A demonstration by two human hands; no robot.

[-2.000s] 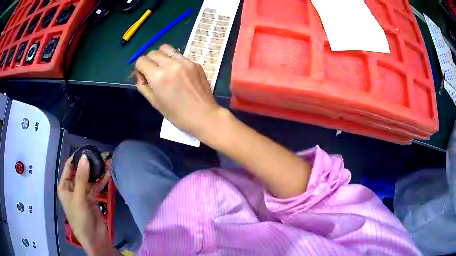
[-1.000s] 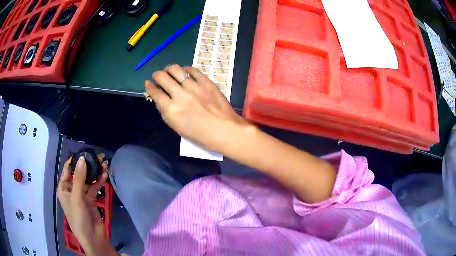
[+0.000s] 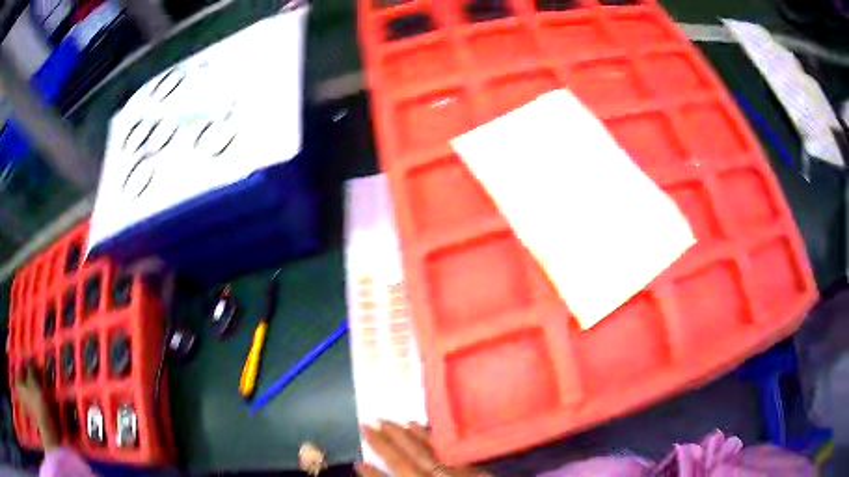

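My left hand (image 3: 35, 401) is small and blurred at the filled red parts tray (image 3: 154, 391) in the lower left; whether it holds a unit cannot be told. The tray's pockets hold black units, and two near the front look silvery. My right hand (image 3: 405, 449) is cut off by the bottom edge. Its fingers are extended over the lower end of the white release liner sheet (image 3: 396, 391), which has rows of tan rectangles, and nothing shows in them. No black unit is visible in my right hand.
A large red foam tray stack (image 3: 493, 373) bears white paper (image 3: 577, 205). A blue box (image 3: 233, 219) carries paper with dark rings. A yellow-handled tool (image 3: 251, 363), blue stick (image 3: 298, 368), loose round parts (image 3: 222, 315) and a crumpled scrap (image 3: 313, 456) lie on the bench.
The view has lifted towards the back of the bench. My left hand has moved from above the lap to the filled tray. My right hand now shows only at the bottom edge.
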